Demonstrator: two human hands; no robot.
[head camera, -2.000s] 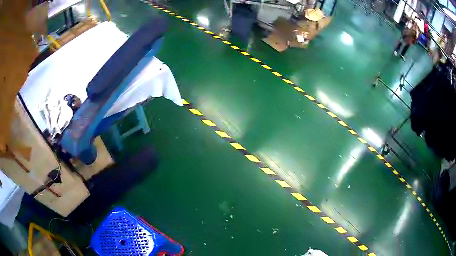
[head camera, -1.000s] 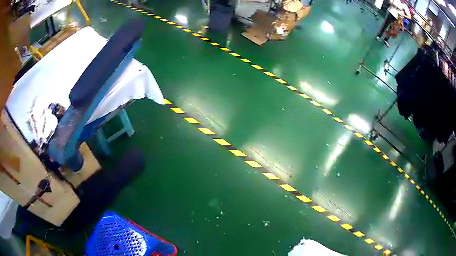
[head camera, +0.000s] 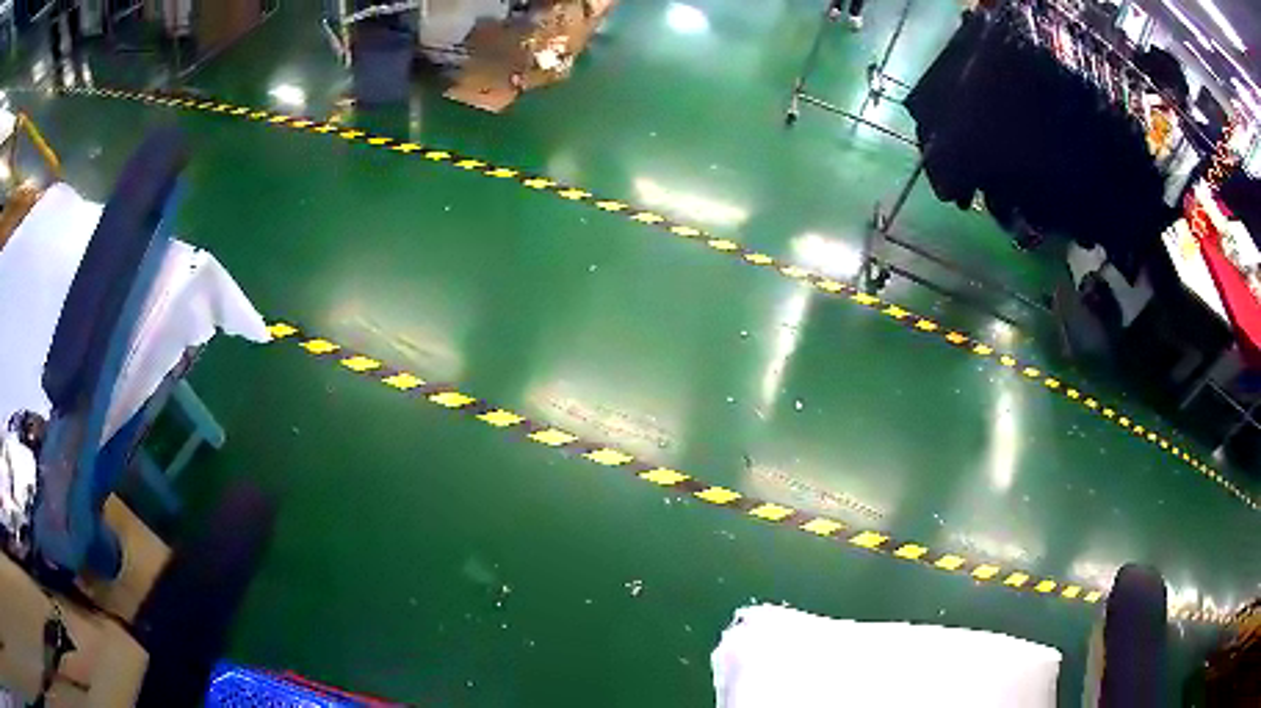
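Neither of my hands is in the picture. At the bottom right, a white cloth-covered table (head camera: 885, 667) is cut off by the lower edge. A long dark padded sleeve board (head camera: 1135, 636) stands out just right of it. At the bottom left, part of a blue perforated plastic stool (head camera: 263, 687) shows, with a red edge behind it. At the left, another dark sleeve board (head camera: 111, 263) with a blue underside lies over a neighbouring white cloth-covered table (head camera: 35, 263).
Yellow-and-black tape (head camera: 609, 457) marks an aisle across the green floor. Dark clothes (head camera: 1037, 125) hang on a wheeled metal rack at the upper right. Flattened brown cardboard (head camera: 505, 69) lies at the top. A dark padded shape (head camera: 215, 595) is at the lower left.
The view has swung to the right. The neighbouring table and the stool have shifted left and partly out of view. More of the white table, the right sleeve board and the clothes rack now show.
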